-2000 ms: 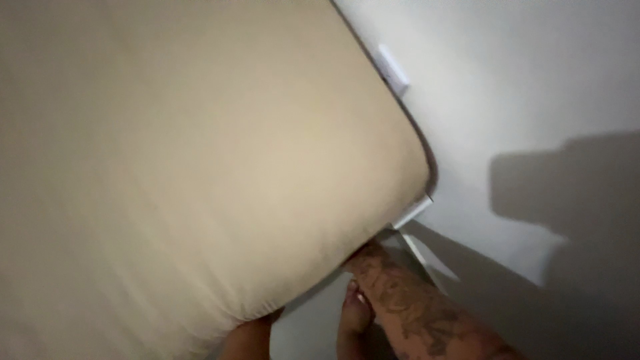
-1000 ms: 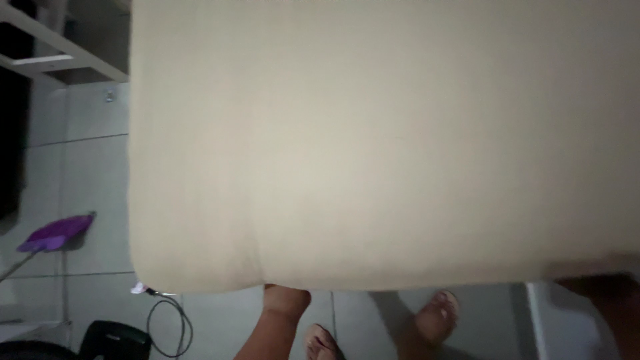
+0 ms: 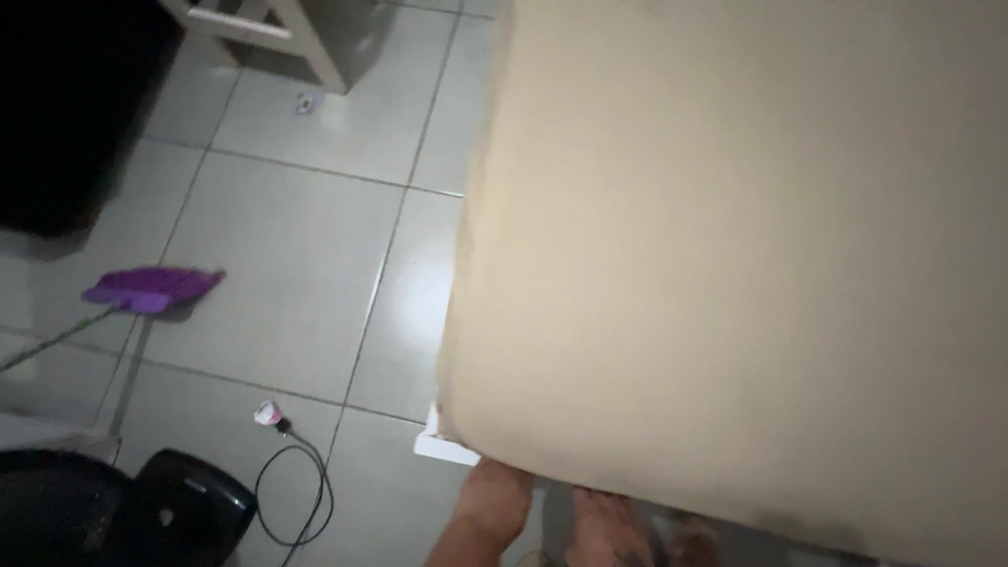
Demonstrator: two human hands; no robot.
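Observation:
A mattress in a beige fitted sheet [image 3: 709, 260] fills the right side of the view. My left hand [image 3: 496, 496] is at its lower edge, close to the near left corner, with the fingers hidden under the edge. To the right, my right hand [image 3: 606, 520], with a dark tattoo mark near the wrist, also reaches the lower edge; its fingers are hidden too. A white bed frame corner [image 3: 445, 449] sticks out below the mattress corner, just left of my left hand.
On the tiled floor [image 3: 291, 244] are a purple broom head [image 3: 153, 288] and a coiled black cable [image 3: 323, 472]. A black plastic object [image 3: 185, 504] is at lower left. A pale wooden stand [image 3: 307, 47] and a large dark object [image 3: 71, 110] are at upper left.
The view has swung from the bed's right corner to its left corner. My right hand has moved left along the lower edge, nearer to my left hand than one second ago.

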